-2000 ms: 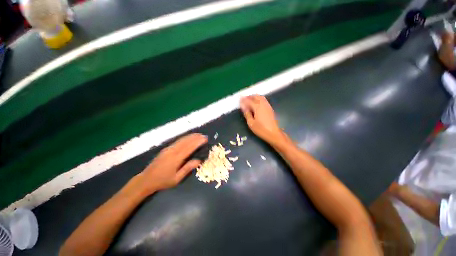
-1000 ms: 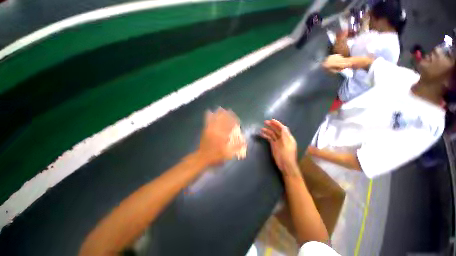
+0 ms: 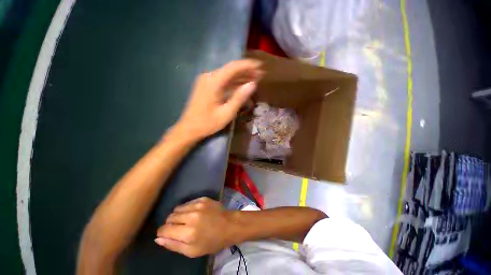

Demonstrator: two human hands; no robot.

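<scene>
An open brown cardboard box stands beside the bench edge. A crumpled pale heap lies inside it, with small light bits on top. My left hand is over the box's near edge, with thumb and fingers apart. It is slightly blurred and nothing shows in it. My right hand rests on the bench edge with its fingers curled, below the box in the picture. Its palm is hidden.
The dark green-grey bench top runs along the left, with a white edge rail beyond. A white-clothed person is above the box. Stacked dark and blue trays stand on the floor at right.
The view has turned right and down from belt to box. My left hand, earlier at the pale pile and then blurred with pale pieces at it, is now at the box, open. My right hand is curled.
</scene>
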